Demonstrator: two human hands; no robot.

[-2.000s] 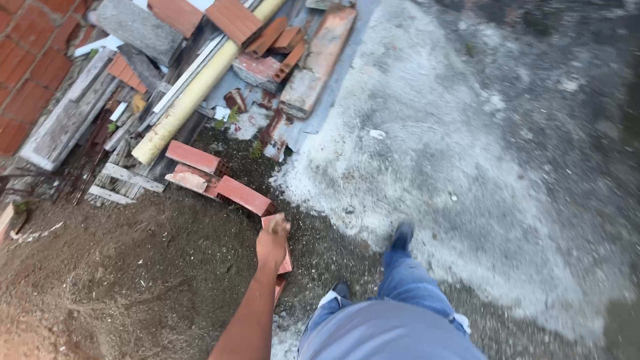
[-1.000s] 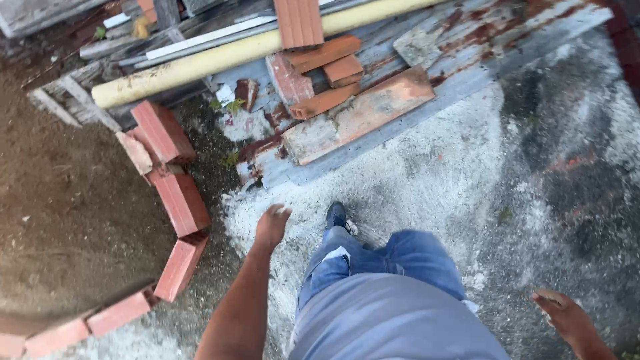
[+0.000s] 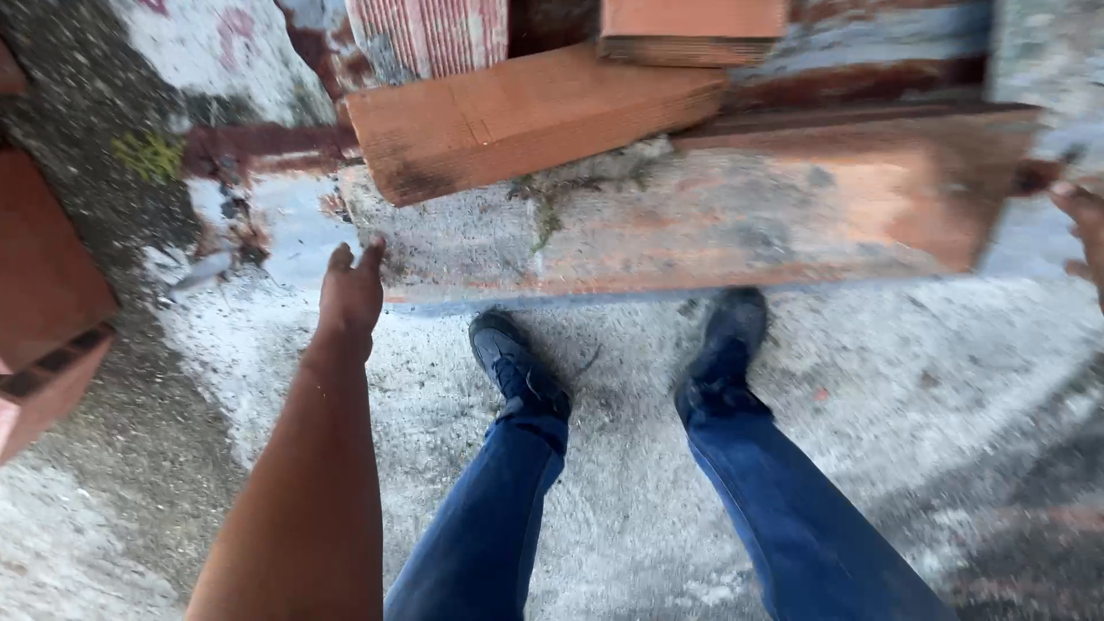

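A long clay block with a mortar-stained face (image 3: 655,224) lies crosswise in front of my shoes. My left hand (image 3: 352,289) is at its left end, fingers apart; whether the fingertips touch it I cannot tell. Past its right end, at the frame's edge, my right hand (image 3: 1082,224) is spread with nothing in it, partly cut off by the frame. An orange hollow clay block (image 3: 535,116) rests slantwise against the long block's far edge, and another orange block (image 3: 694,30) overlaps that one at the top.
Red hollow bricks (image 3: 43,267) stand at the left edge. A ribbed, whitish-stained clay block (image 3: 431,34) lies at the top. Rusty metal sheeting (image 3: 871,60) is under the pile. My shoes (image 3: 517,362) stand on rough concrete. A small green plant (image 3: 148,157) grows at the upper left.
The view has moved in close over the block pile. My left hand, over the row of red bricks two seconds ago, is now beside the long block's left end; my right hand is near its right end.
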